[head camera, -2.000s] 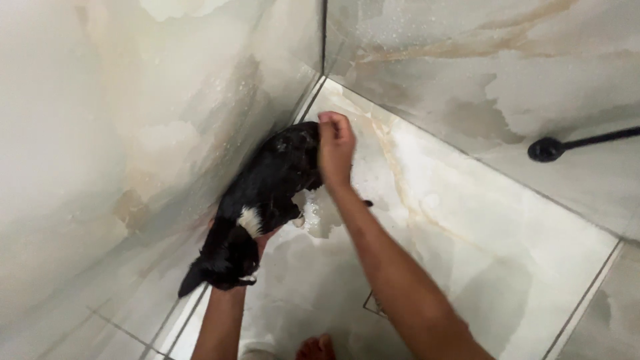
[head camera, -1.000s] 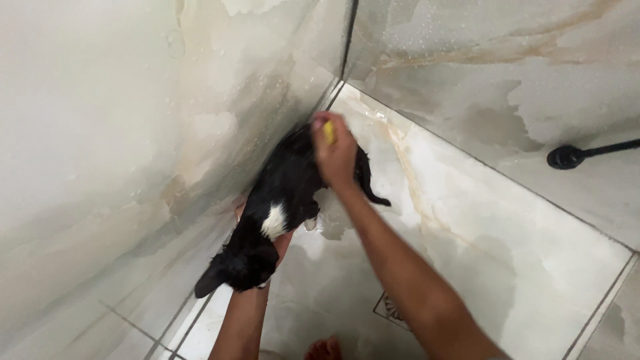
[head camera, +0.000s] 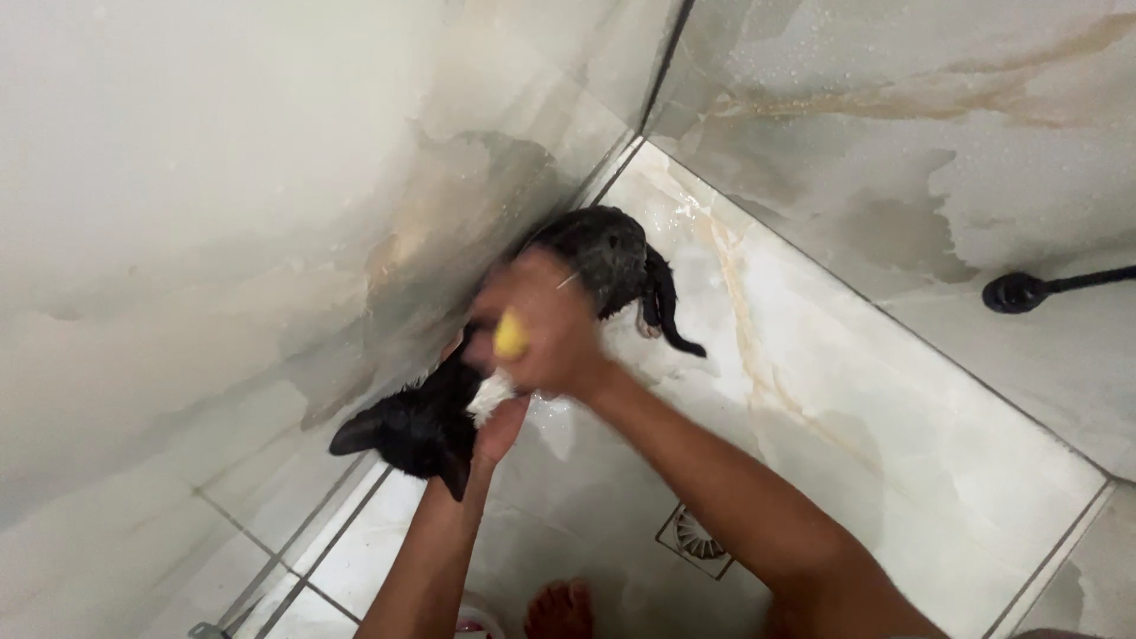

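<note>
A wet black cat [head camera: 603,253] with a white chest patch stands on the light marbled floor against the left wall, its head toward the lower left and its tail toward the right. My left hand [head camera: 503,430] is under the cat's chest and neck, holding it; most of the fingers are hidden by the fur. Over the cat's shoulders is my right hand [head camera: 541,324], blurred by motion, closed around a small yellow object [head camera: 510,335] whose kind I cannot tell.
A round floor drain [head camera: 698,532] lies below my right forearm. A black fixture with a bar [head camera: 1016,293] is at the right wall. My bare foot [head camera: 559,609] shows at the bottom edge, beside part of a whitish container [head camera: 477,621]. Wet walls meet behind the cat.
My right hand has moved from the cat's hindquarters to its shoulders. The yellow object shows in that hand now and one second ago. My left hand stays under the cat's chest.
</note>
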